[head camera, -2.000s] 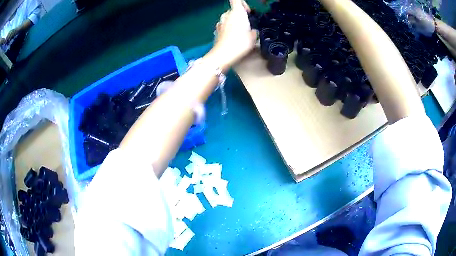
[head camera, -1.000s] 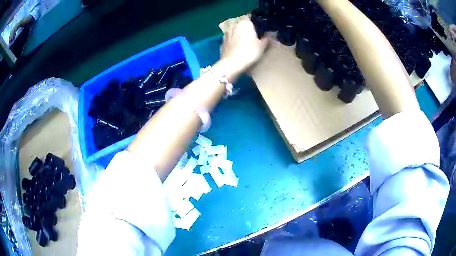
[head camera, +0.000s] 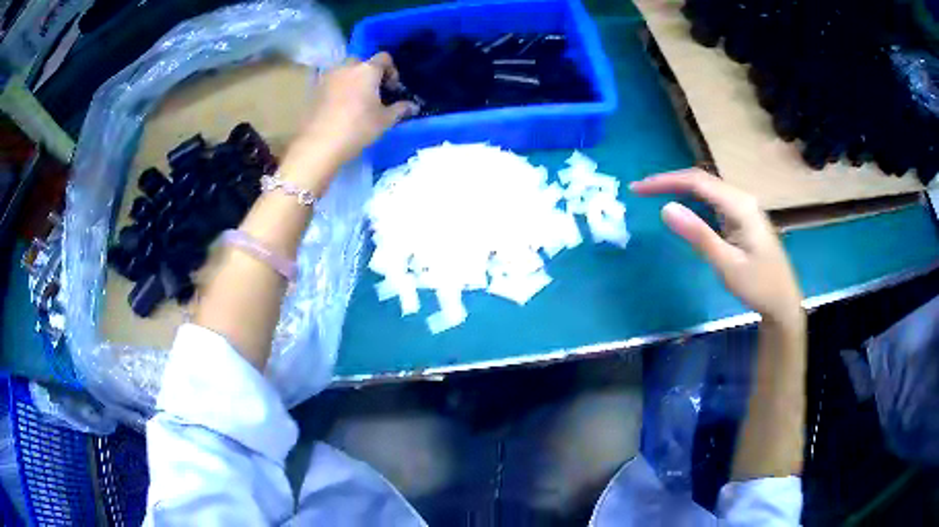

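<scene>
My left hand (head camera: pixel 355 106) is at the near left corner of the blue parts bin (head camera: pixel 494 128), its fingers bent over the rim by the black inner parts (head camera: pixel 453 67). Whether it grips one cannot be told. My right hand (head camera: pixel 736 242) is open and empty above the bench, thumb and forefinger apart, right of the white inserts. The white inserts (head camera: pixel 463 211) lie in a bright heap in front of the bin, with a small group at its right end (head camera: pixel 594 196).
The lined tray (head camera: pixel 232 98) at left holds loose black cylinders (head camera: pixel 185 211), with crinkled clear plastic (head camera: pixel 329 247) around its rim. Cardboard sheets (head camera: pixel 741 144) at right carry a dense mass of black cylinders (head camera: pixel 813 82). A blue crate (head camera: pixel 51 463) is below the bench at left.
The view has swung left and down. My left hand has left the cardboard edge for the blue bin. My right hand has come back from the cylinders and now shows open over the bench.
</scene>
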